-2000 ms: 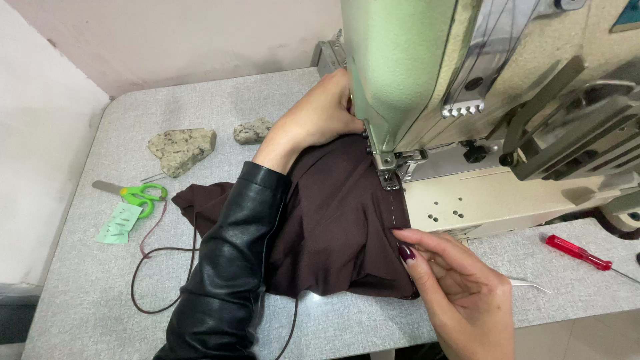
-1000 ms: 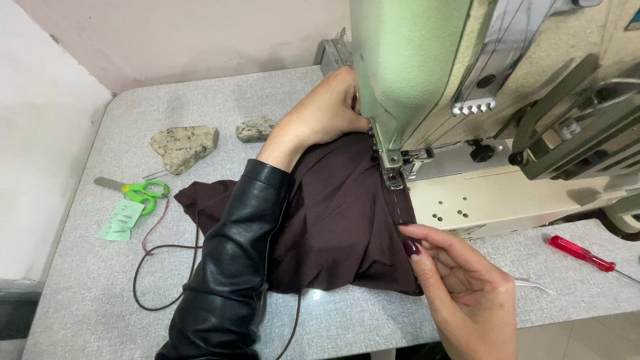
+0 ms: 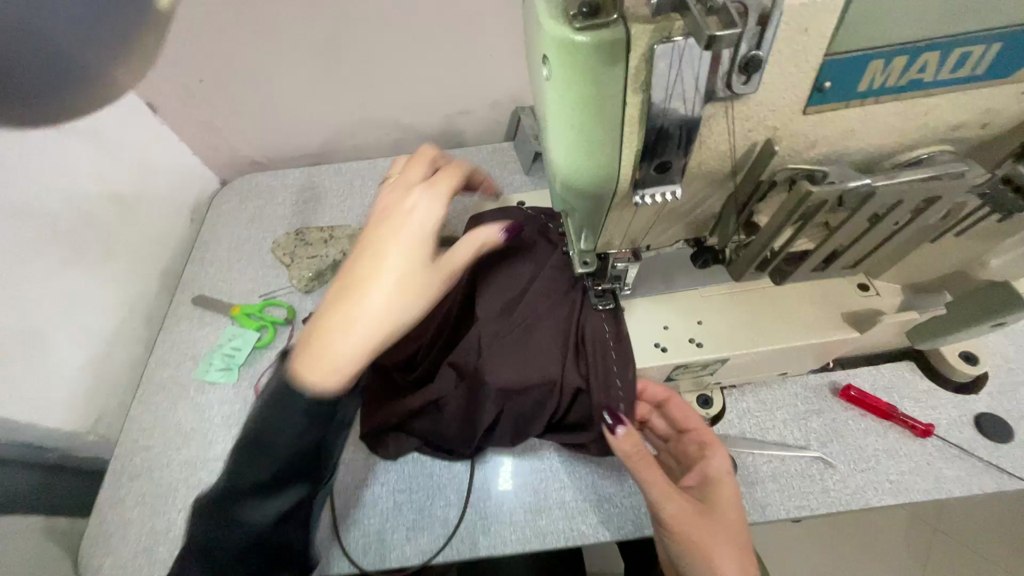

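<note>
Dark brown fabric [image 3: 520,344] lies bunched on the bed of an industrial sewing machine [image 3: 580,120], its right edge under the presser foot [image 3: 602,298]. A dashed line of light stitches runs along that edge. My left hand [image 3: 408,248] is raised over the fabric's upper left part, fingers apart, holding nothing. At the lower right corner, my right hand [image 3: 680,456] pinches the fabric edge between thumb and fingers. A thin brown cord [image 3: 460,520] hangs in a loop below the fabric.
On the grey tabletop [image 3: 184,448], green-handled scissors [image 3: 256,316] touch a green paper piece [image 3: 228,354] left of the fabric, near a stone [image 3: 312,252]. Tweezers [image 3: 776,450], a red-handled screwdriver [image 3: 888,410] and a dark disc [image 3: 994,427] lie at right. A dark rounded object [image 3: 76,56] shows at upper left.
My left hand has come off the fabric beside the needle area and moved left, its fingers spreading. My right hand still holds the lower edge. The view has shifted upward.
</note>
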